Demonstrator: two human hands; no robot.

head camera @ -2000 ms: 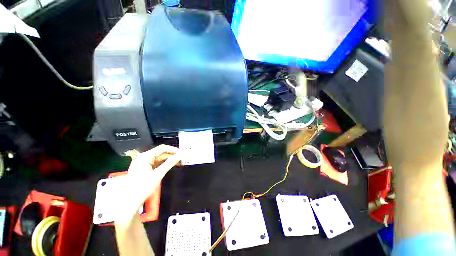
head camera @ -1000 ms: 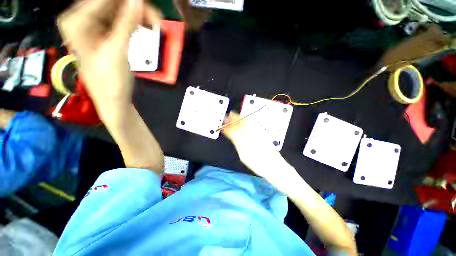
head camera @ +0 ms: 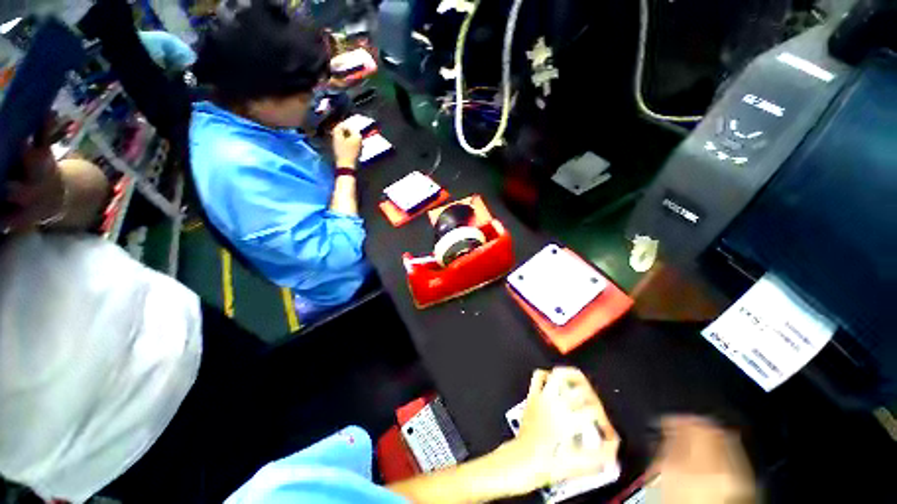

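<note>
My left hand [head camera: 570, 423] is bent over a white box [head camera: 587, 484] at the bottom of the view, fingers curled; whether it grips the box or something small is hidden. My right hand [head camera: 703, 458] is blurred at the bottom right, beside the left hand, and its fingers cannot be made out. Another white box [head camera: 558, 285] lies feet-up on a red pad [head camera: 590, 330]. A printed label [head camera: 772, 330] sticks out of the front slot of the label printer [head camera: 747, 148].
A red tape dispenser [head camera: 462, 281] stands left of the red pad. Beyond it a white box [head camera: 411, 191] lies on another red pad. A person in a blue smock [head camera: 270, 197] works along the bench; another in white [head camera: 89, 364] is at left. White cables hang behind.
The view has swung left, bringing the neighbouring workers and the printer into sight. My left hand has come down from the upper left onto a box; my right hand is now close beside it.
</note>
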